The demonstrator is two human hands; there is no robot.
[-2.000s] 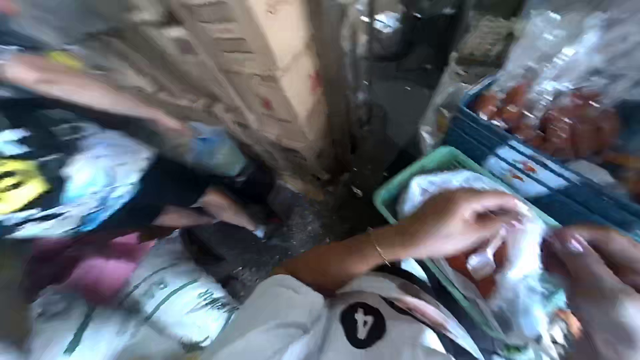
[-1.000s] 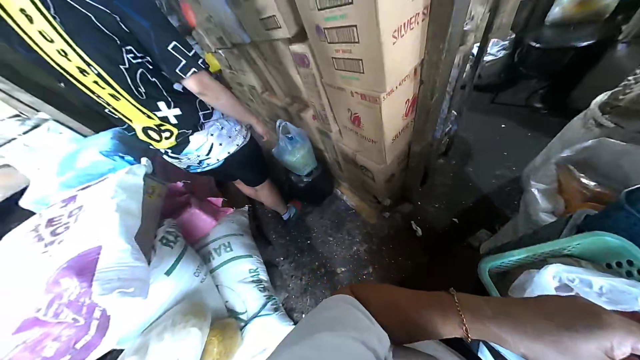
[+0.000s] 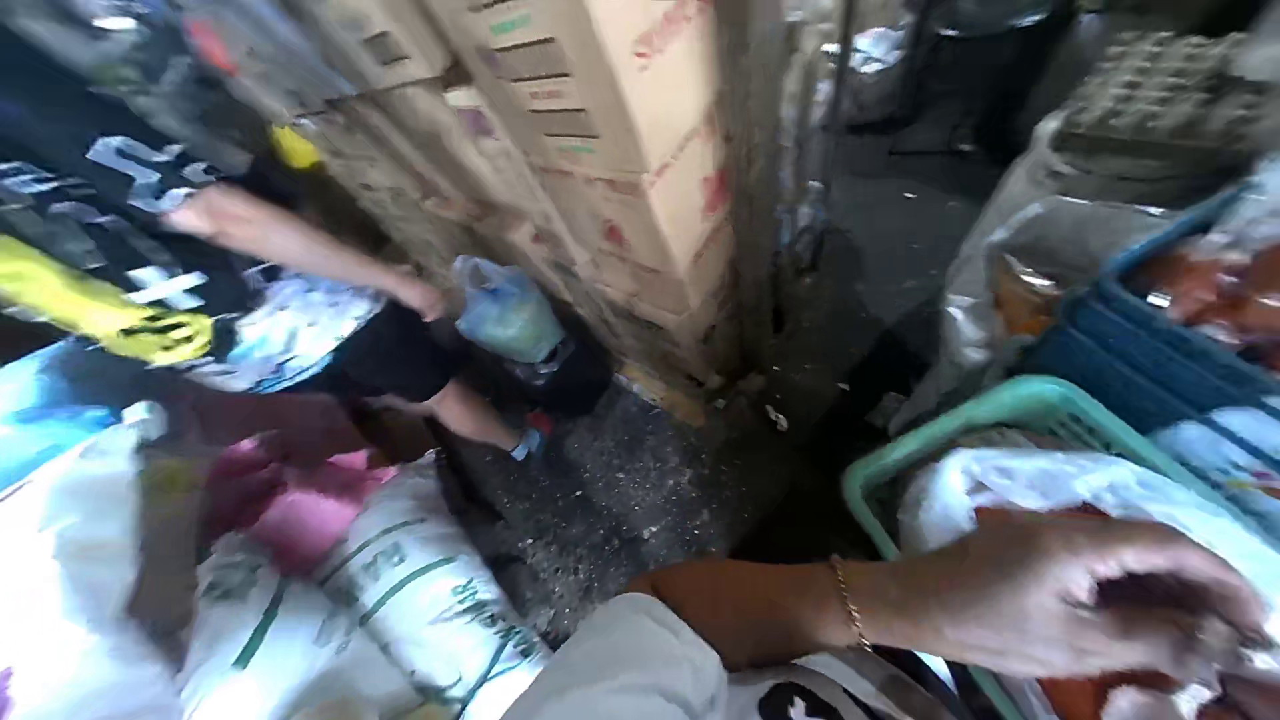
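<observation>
My left hand (image 3: 1060, 590), with a thin chain bracelet at the wrist, reaches over a green plastic basket (image 3: 1065, 395) at the lower right. Its curled fingers pinch what looks like clear plastic (image 3: 1205, 645), blurred. White plastic bagging (image 3: 1050, 470) lines the basket around reddish-orange contents (image 3: 1085, 695). A small part of what seems to be my right hand (image 3: 1245, 695) shows at the lower right corner, close to the left fingertips; its grip is hidden.
Stacked cardboard boxes (image 3: 670, 130) rise in the centre. A person (image 3: 300, 245) stands at the left near a tied plastic bag (image 3: 510, 310). White sacks (image 3: 430, 590) lie at the lower left. Blue crates (image 3: 1130, 335) and egg trays (image 3: 1160, 90) are at the right.
The view swings left, then partly back right. The left hand stays over the basket side. The right hand, plain to see two seconds ago, is now mostly out of frame.
</observation>
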